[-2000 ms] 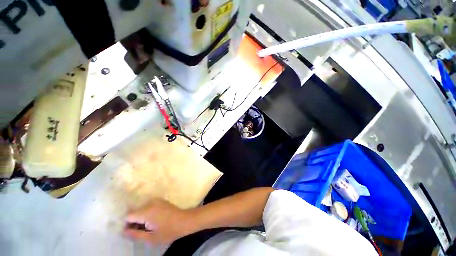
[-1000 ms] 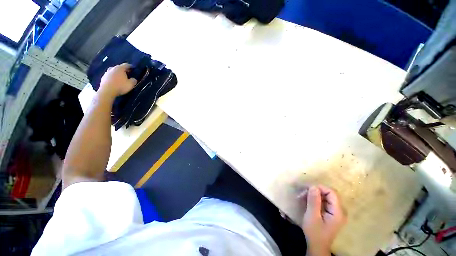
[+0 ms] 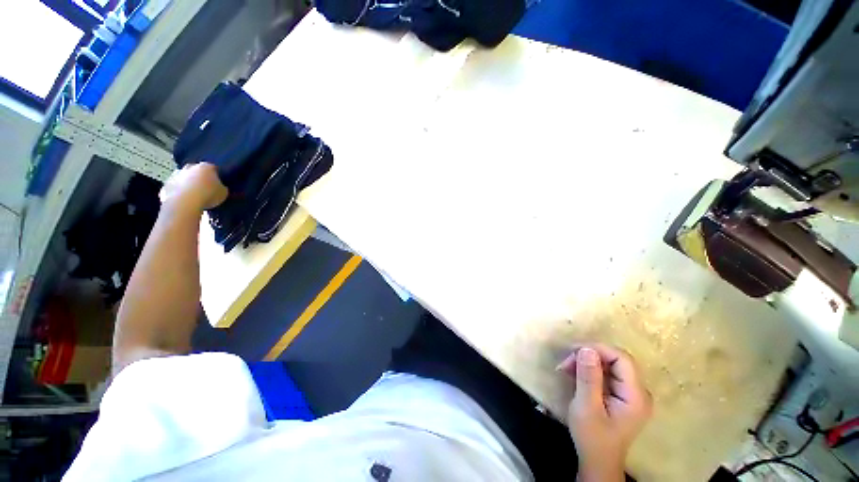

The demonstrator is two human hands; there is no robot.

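Observation:
A folded pile of black cut pieces (image 3: 247, 155) with pale edge lines lies at the left end of the tabletop. My left hand (image 3: 195, 185) is at the pile's lower left edge, its fingertips against or under the black cloth; whether they grip it is hidden. My right hand (image 3: 607, 400) is near the table's front edge, thumb and index finger pinched together. A tiny pale bit shows at its fingertips, too small to name.
A second group of black pieces (image 3: 443, 21) lies at the far table edge. The sewing machine head (image 3: 801, 104) is at the upper right, with a brown guard (image 3: 749, 254) below it. Red-handled snips (image 3: 845, 431) and black cables (image 3: 786, 461) are at the lower right. A blue surface is beyond the table.
From the machine and blue bin, the view has turned to the table's left side. Since one second ago, my left hand has moved from the pile's top to its lower left edge.

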